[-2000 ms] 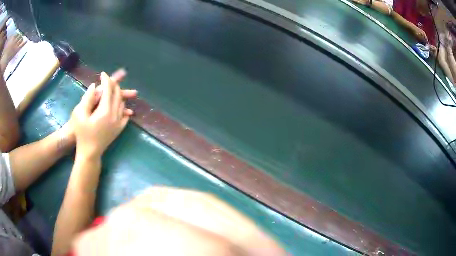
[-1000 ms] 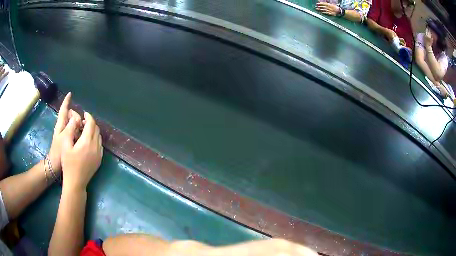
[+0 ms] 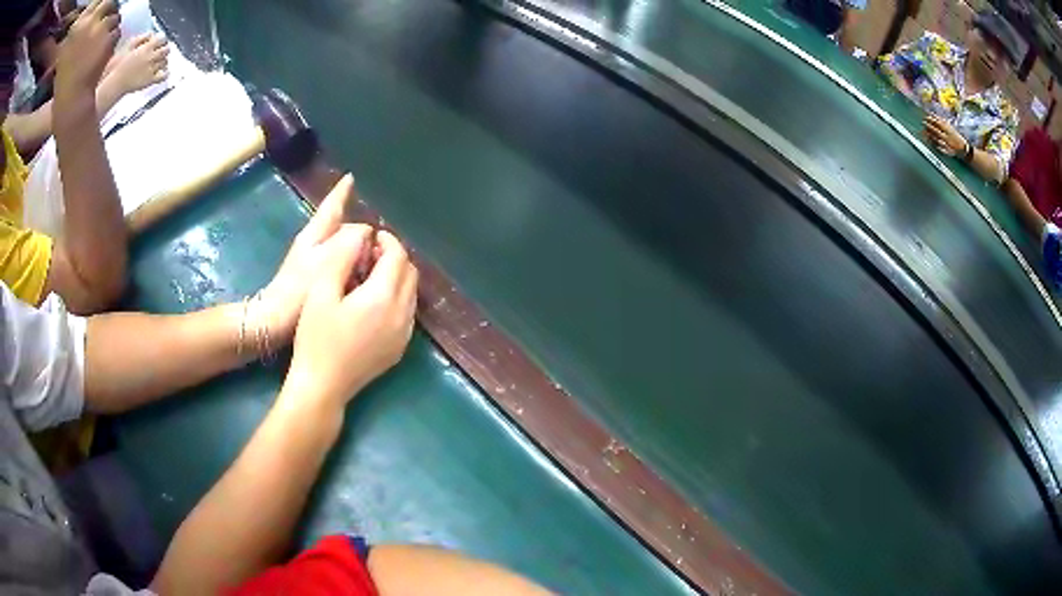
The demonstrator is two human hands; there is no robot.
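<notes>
Neither of my hands shows. A red sleeve [image 3: 314, 573] and a bare forearm [image 3: 448, 576] lie at the bottom edge, seemingly mine; the forearm is cut off before any hand. It rests low over the glossy green bench [image 3: 402, 466]. Beyond the bench runs a scuffed reddish-brown strip [image 3: 501, 363], then the wide dark green belt [image 3: 652, 314]. No tool or workpiece is seen near the forearm.
A neighbour's clasped hands [image 3: 349, 291] rest at the strip on the left. A dark rounded object [image 3: 283, 130] sits at the strip's far end, beside a white surface [image 3: 186, 134]. More people sit far left and across the belt.
The view has swung left, so the neighbour's hands stand farther right and more people show at the left. The forearm at the bottom edge shows less; the hand end is out of the picture.
</notes>
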